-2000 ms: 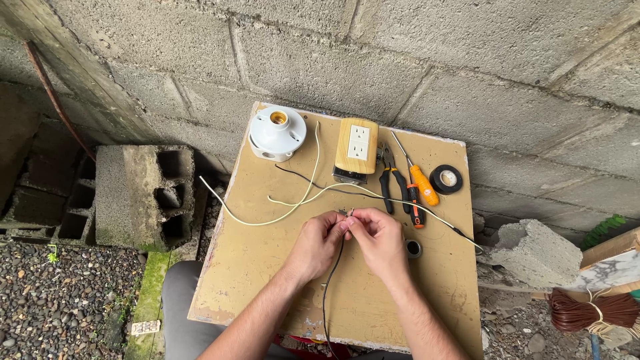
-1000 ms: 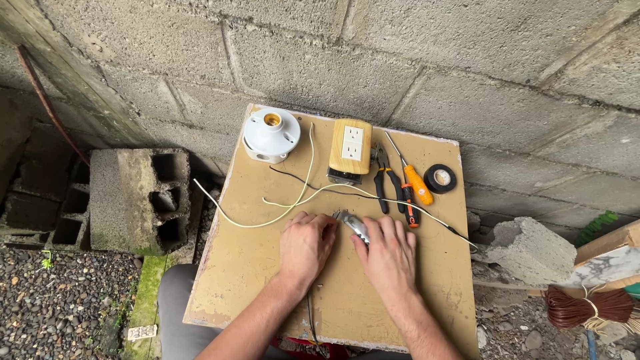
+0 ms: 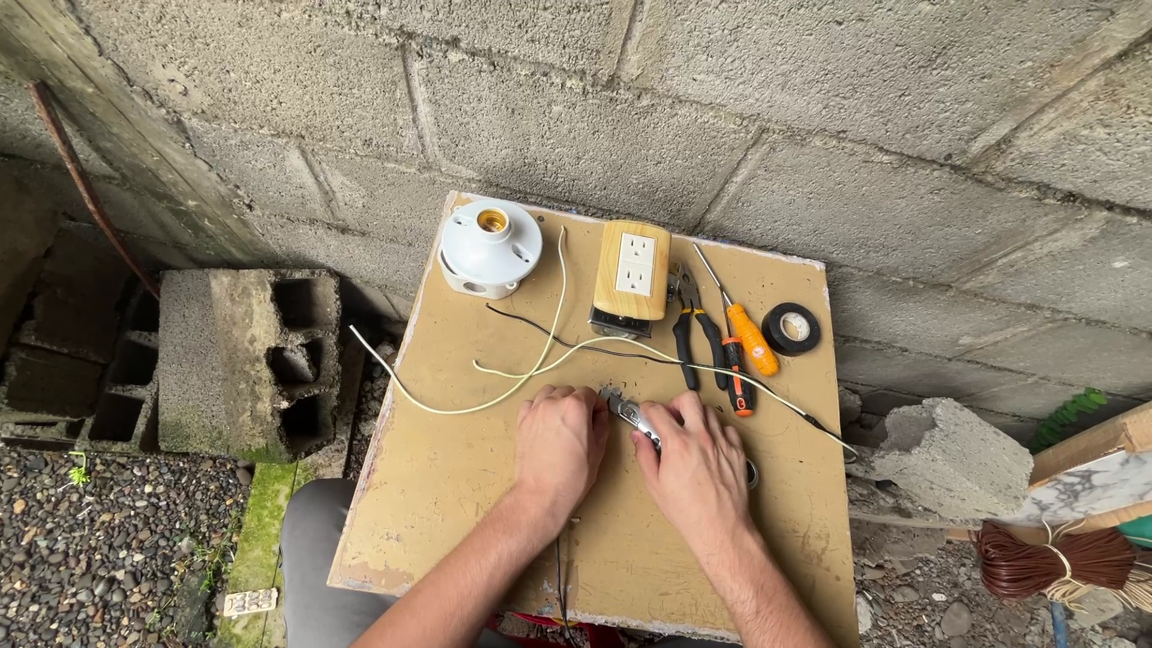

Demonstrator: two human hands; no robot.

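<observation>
My right hand [image 3: 697, 463] is closed around a silver metal hand tool [image 3: 634, 417], perhaps a utility knife or wire stripper, its head pointing up-left. My left hand [image 3: 560, 441] has its fingers curled beside that head; a dark wire [image 3: 562, 576] runs from under this hand to the board's front edge. Above the hands lie white wires [image 3: 459, 411] and a black wire [image 3: 531, 321]. A white lamp socket [image 3: 490, 247] on a round box and a wood-look outlet [image 3: 634, 270] stand at the back. A small round item, partly hidden, is by my right hand.
Pliers [image 3: 688, 328], an orange screwdriver [image 3: 752, 340], a black-and-orange-handled tool [image 3: 738, 378] and black electrical tape [image 3: 791, 328] lie at the board's [image 3: 432, 504] back right. A concrete block wall [image 3: 585, 126] rises behind. Hollow blocks [image 3: 247, 360] stand left; bundled brown wire [image 3: 1053, 562] lies right.
Two seconds ago both hands held the dark wire's end together near the middle. Since then my right hand has taken hold of the silver tool, and both hands are lower on the board.
</observation>
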